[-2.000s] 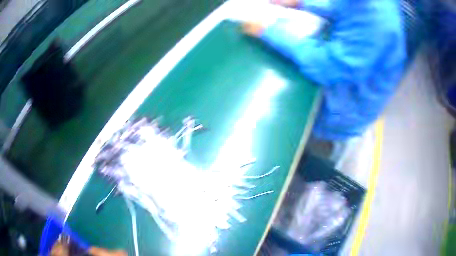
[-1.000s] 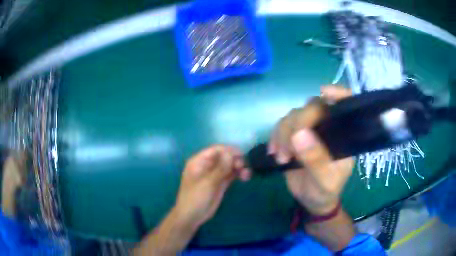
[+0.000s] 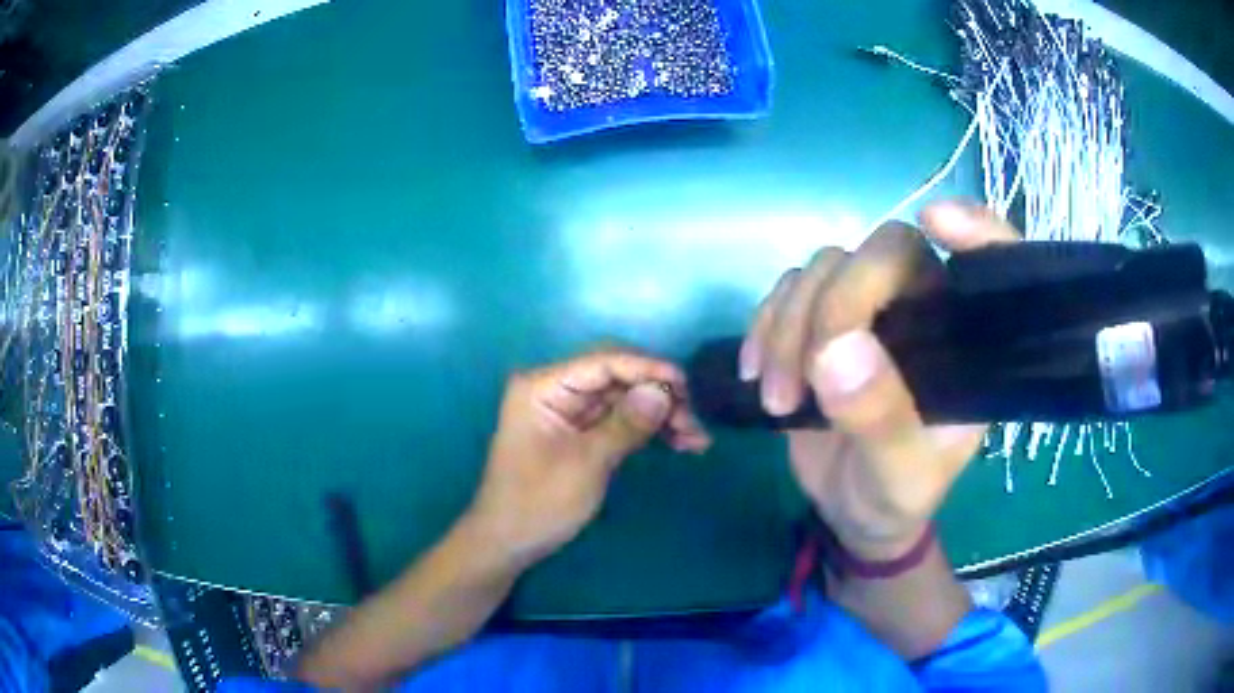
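Note:
My right hand (image 3: 880, 393) is shut around the thick black electric screwdriver (image 3: 1042, 332), which lies sideways with its narrow end pointing left. My left hand (image 3: 582, 440) is at the screwdriver's narrow end, thumb and fingertips pinched together. A tiny dark speck shows at the fingertips, perhaps a screw; it is too small to tell. The screwdriver's bit cannot be made out. The blue screw bin (image 3: 650, 119) full of small silver screws stands at the top centre.
White-lead parts (image 3: 1049, 136) lie in a pile at the right, partly behind the screwdriver. Clear trays of round black parts with orange wires (image 3: 81, 325) lie at the left. Blue sleeves of other people show at both sides. A crate (image 3: 203, 630) is below the bench edge.
The view has swung from the right side of the bench to its middle, bringing both hands and the screwdriver in. Since one second ago, the bin sits higher in view; the hands keep nearly the same pose.

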